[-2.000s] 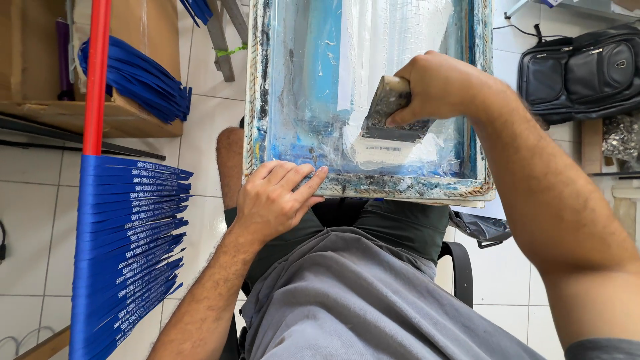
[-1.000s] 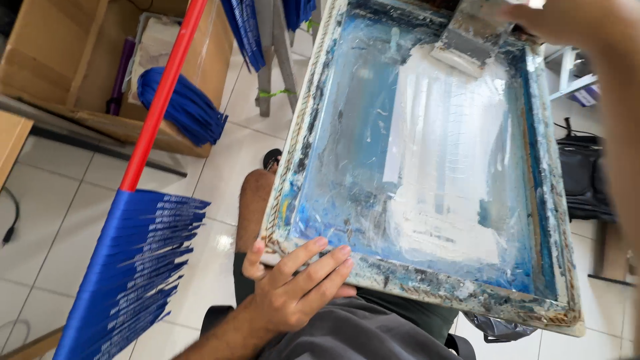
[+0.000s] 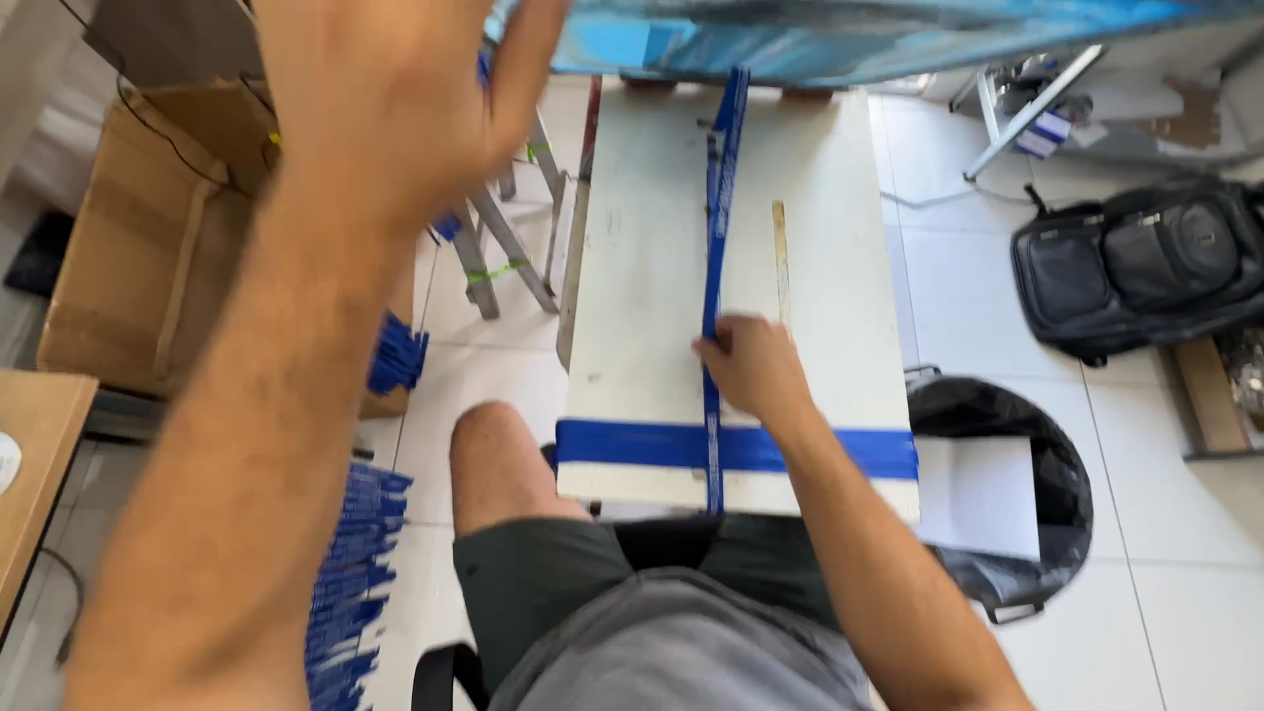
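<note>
My right hand (image 3: 755, 363) pinches a narrow blue printed ribbon strap (image 3: 723, 217) that runs lengthwise over a white board (image 3: 642, 257). A wider blue band (image 3: 632, 443) crosses the board near its front end, and the strap passes over it. My left hand (image 3: 395, 89) is raised at the upper left, blurred, its fingers cut off by the frame; whether it touches anything cannot be told. Above the board's far end is the blue-stained screen-printing frame (image 3: 790, 44), tilted up and only partly in view.
Many blue straps (image 3: 355, 583) hang at the lower left. A cardboard box (image 3: 128, 237) and metal stand legs (image 3: 504, 237) lie left of the board. To the right are a black-lined bin (image 3: 1062, 494) with white paper (image 3: 987, 499) and a black backpack (image 3: 1136, 262).
The screen frame has swung up off the board, which now shows. My right hand has let go of the squeegee and holds the strap. My left hand has risen from the frame's near edge.
</note>
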